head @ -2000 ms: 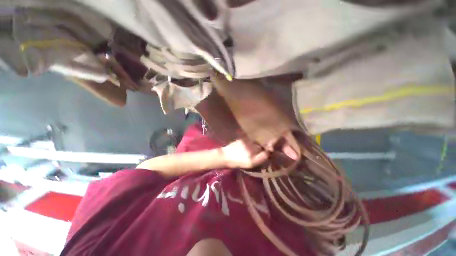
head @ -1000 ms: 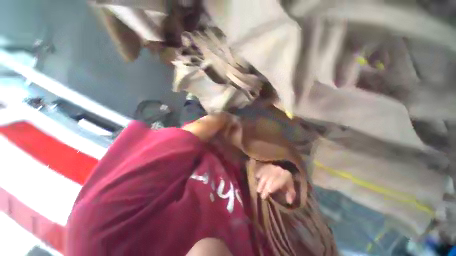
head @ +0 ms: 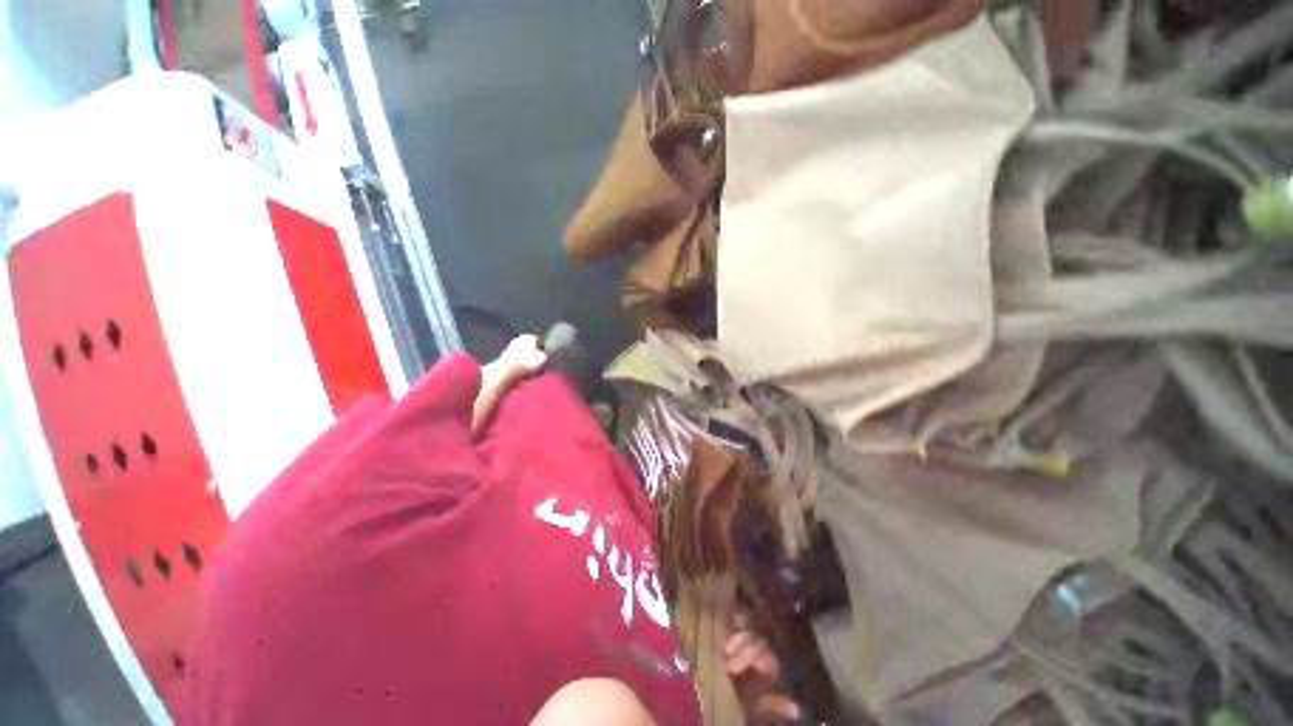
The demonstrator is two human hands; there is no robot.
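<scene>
A bundle of brown strapped pieces (head: 709,525) hangs against the right side of my dark red shirt, its edges stacked like pages. My right hand (head: 754,667) shows only as curled fingers at the bundle's lower right edge; the rest is hidden by the pieces. My left hand (head: 513,363) is small and blurred at the shirt's upper edge, close to a dark grey rounded thing (head: 562,341); whether it holds anything is unclear. Cream bag panels (head: 858,227) hang just beyond the bundle, with grey-cream straps (head: 1149,305) to their right.
Orange-brown panels (head: 631,177) hang at the top middle. Grey panels (head: 964,553) fill the lower right. A red-and-white machine (head: 177,341) stands on the left, beside a metal rail (head: 397,213). Dark grey floor (head: 496,156) shows between rail and panels.
The view has turned, bringing the red-and-white machine upright on the left and the hanging pieces to the right. My left hand has come away from the brown bundle, which now hangs lower right.
</scene>
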